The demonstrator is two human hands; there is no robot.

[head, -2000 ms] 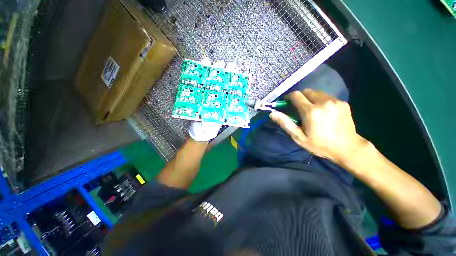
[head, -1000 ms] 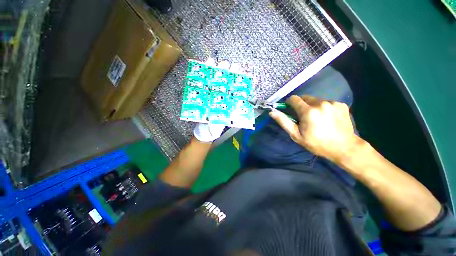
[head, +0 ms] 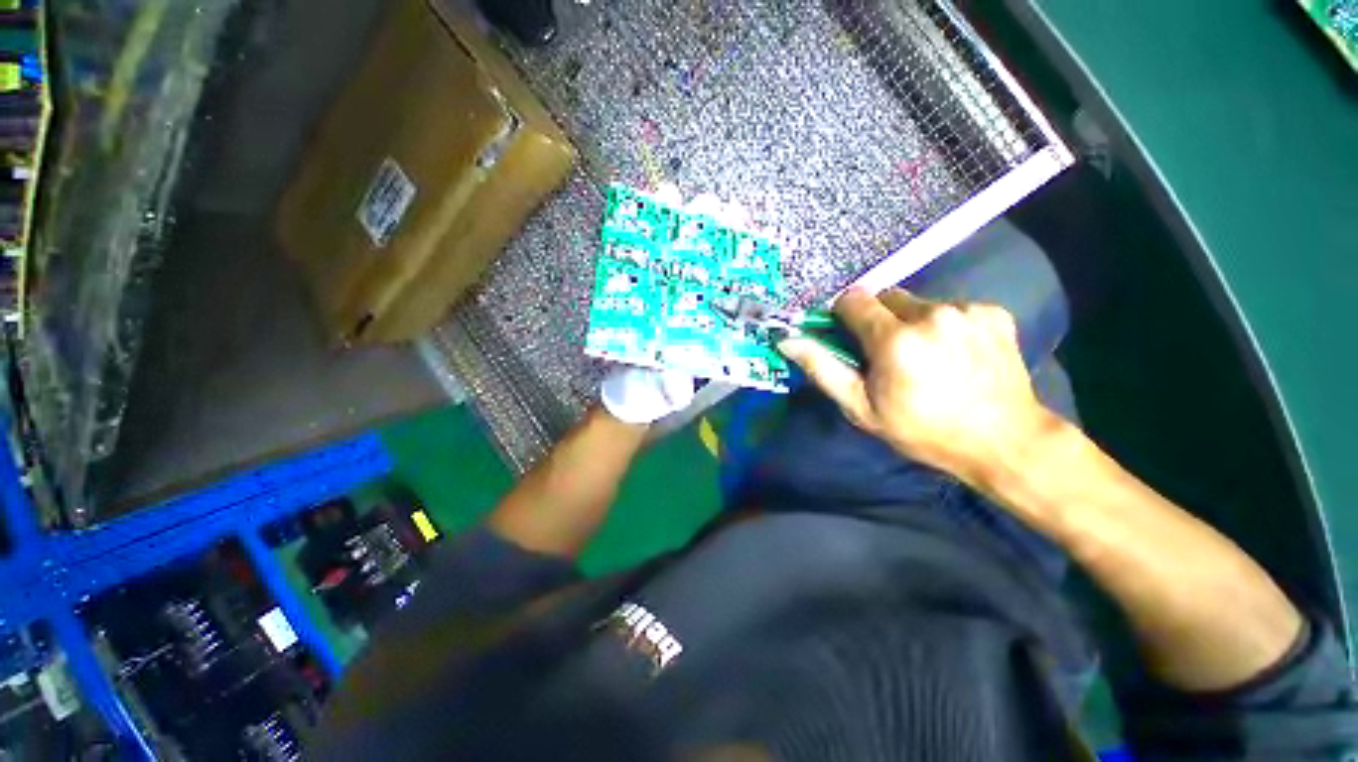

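Observation:
A circuit board panel with several repeated small boards is held green-and-white side up over the wire mesh tray. My left hand, in a white glove, holds its near edge from below; white fingertips show at the far edge. My bare right hand grips the green-handled side cutters. The metal jaws lie over the lower right middle of the panel; whether they touch it I cannot tell. Fine grey clippings cover the tray.
A brown cardboard box stands on the tray's left side. A green work surface curves along the right, with part of a board at its far corner. A blue rack with black parts is at lower left.
The cutter jaws have moved from the panel's right edge inward over its surface. The panel, box and tray sit slightly further right in view.

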